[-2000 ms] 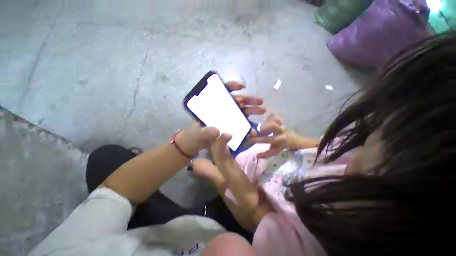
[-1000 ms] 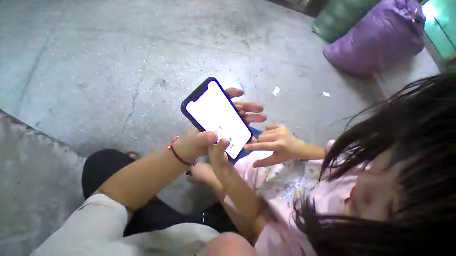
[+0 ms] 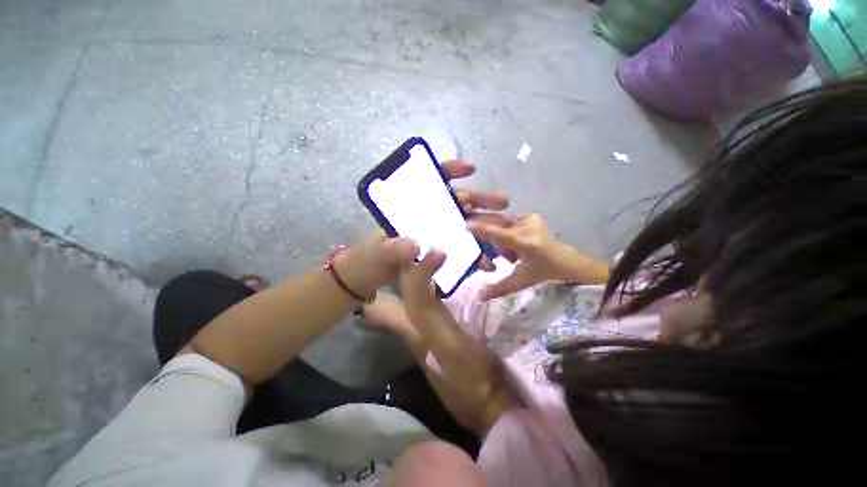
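A smartphone (image 3: 426, 211) with a dark frame and a glaring white screen is held tilted above the floor. My left hand (image 3: 382, 259), with a red wrist cord, grips it with the thumb at the lower left edge and fingers showing past its right side. A second thumb or finger (image 3: 428, 271) touches the screen's lower part; its forearm overlaps a pink sleeve, so I cannot tell whether it is my right hand. The other person's hand (image 3: 534, 249) reaches from the right, a fingertip at the phone's right edge.
The person in a pink top (image 3: 570, 428) leans in at the right, dark hair (image 3: 703, 380) covering much of the view. A purple sack (image 3: 708, 62) and a green sack (image 3: 642, 21) stand at the upper right. Two white scraps (image 3: 524, 151) lie on grey concrete (image 3: 171, 143).
The phone has shifted slightly up and right. The other person's hand has moved up along its right edge. Faint marks seen on the screen one second ago no longer show.
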